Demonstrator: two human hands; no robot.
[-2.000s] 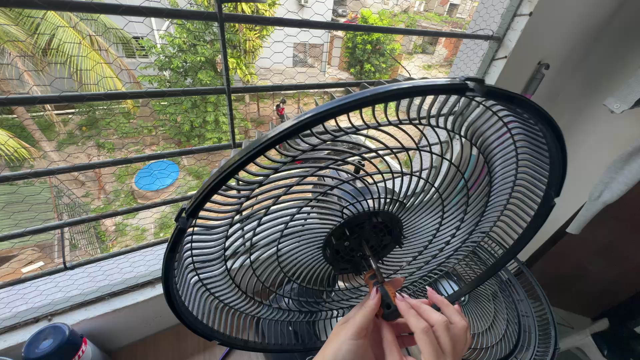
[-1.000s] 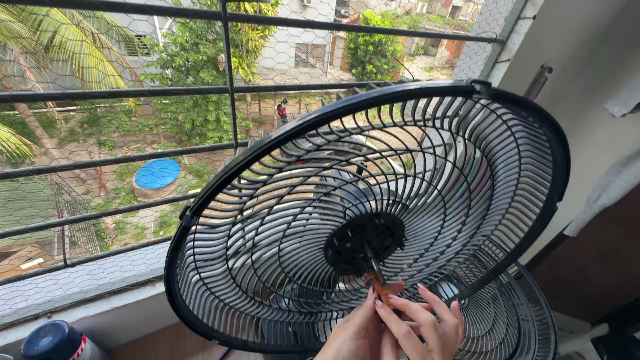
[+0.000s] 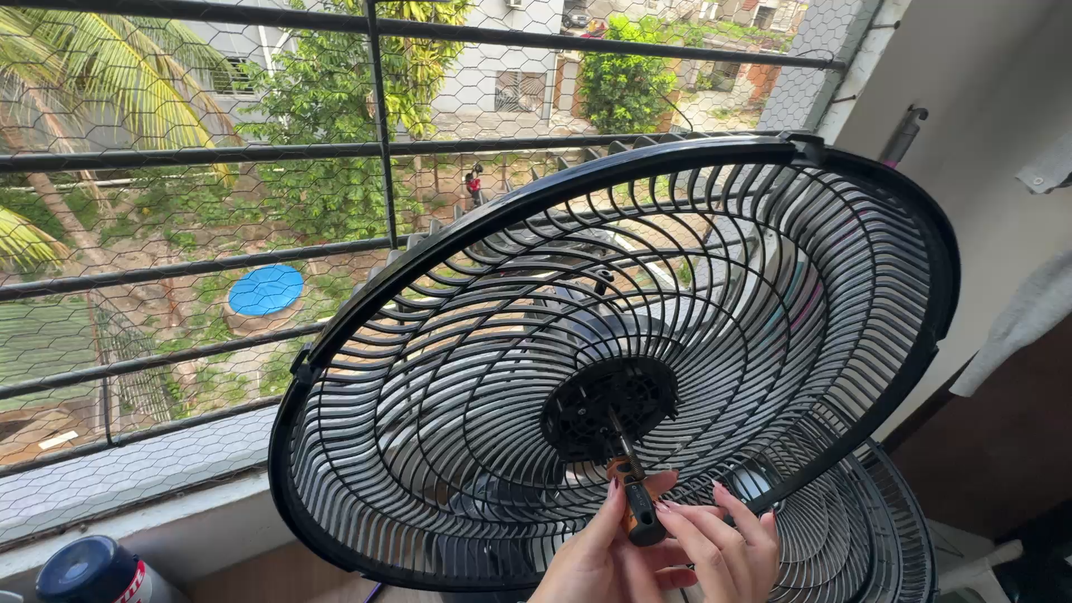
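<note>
A black plastic fan grille [image 3: 502, 352] stands tilted before the window, its round black hub [image 3: 607, 402] facing me. My left hand [image 3: 599, 544] is closed around the orange-and-black handle of a screwdriver [image 3: 638, 502] in front of the hub. The metal shaft points up at the hub; whether its tip sits on a screw I cannot tell. My right hand [image 3: 724, 540] has its fingertips at the handle's right side, with its other fingers spread. Behind the lower right of the grille lies a second round fan grille [image 3: 900, 519].
Black window bars [image 3: 201, 155] with wire mesh run behind the grille, above a light sill [image 3: 134, 502]. A dark-lidded container [image 3: 88, 569] stands at the lower left. Pale cloth [image 3: 1017, 322] hangs at the right, by the wall [image 3: 930, 167].
The screwdriver's handle, mostly covered by my fingers a second ago, now shows between my hands. Both hands remain below the hub.
</note>
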